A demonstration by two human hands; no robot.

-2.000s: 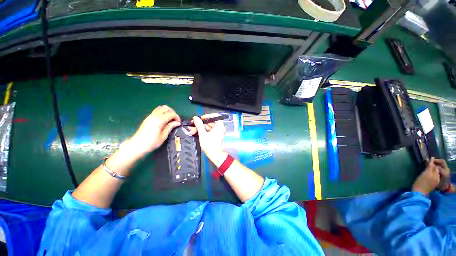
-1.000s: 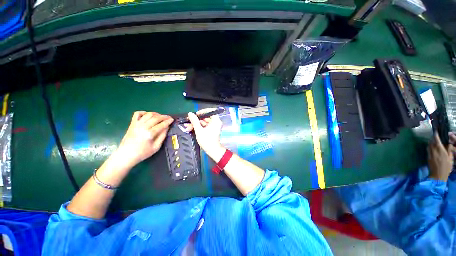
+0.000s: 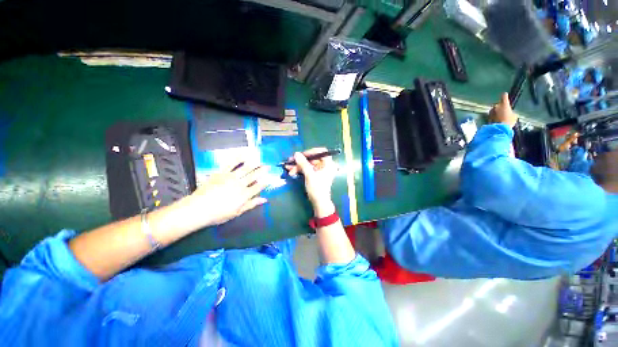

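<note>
My right hand [image 3: 315,173], with the red wristband, holds dark pen-like tweezers [image 3: 317,156], tips pointing left toward my left hand. My left hand [image 3: 229,193] lies low over the blue-taped sheets with its fingers spread; whether it holds a small piece is too small to tell. The black device housing [image 3: 160,171] lies open side up on a flat black work pad [image 3: 120,169], left of my hands, partly behind my left forearm. Striped grey strip sheets [image 3: 279,125] lie on blue tape just beyond my hands.
A black small-parts tray [image 3: 228,86] is at the back. A shiny plastic bag [image 3: 341,78] stands right of it. Beyond the yellow line tape [image 3: 349,169] are a dark striped sheet [image 3: 383,142] and black housings [image 3: 434,125]. A person in a blue smock [image 3: 528,203] works at the right.
Both hands have left the housing and moved right to the blue-taped sheets. The view has turned right. The neighbour's arm now reaches toward the back of the bench.
</note>
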